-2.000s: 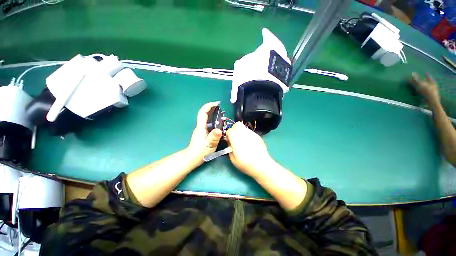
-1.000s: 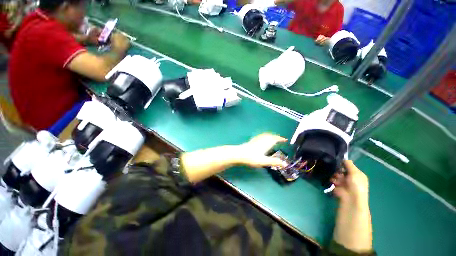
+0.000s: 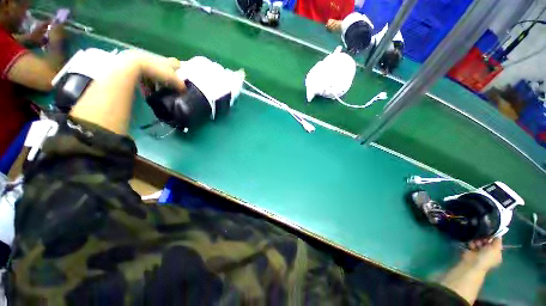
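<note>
A white-and-black camera housing (image 3: 501, 197) lies at the right of the bench, dark label panel up. Thin wire leads (image 3: 444, 216) run from its black ball shell (image 3: 476, 218) to the camera module (image 3: 424, 205), which lies to its left. My right hand (image 3: 484, 254) is at the housing's near edge, and a thin tool-like end shows beside the fingers. My left hand (image 3: 160, 70) reaches far left, over the black part of another housing (image 3: 206, 80), with the fingers on or just above it; the grip is unclear.
Another housing (image 3: 75, 88) stands further left, by a person in a red sleeve (image 3: 18, 63). A white housing (image 3: 332, 75) lies on the green belt. A metal post (image 3: 413, 72) rises behind the bench. Tail cables (image 3: 281, 106) lie along the belt edge. A blue bin is below the bench.
The view has turned. The wired housing and module now lie further right. My left hand has left the module and moved to another housing at the left. My right hand stays by the wired housing.
</note>
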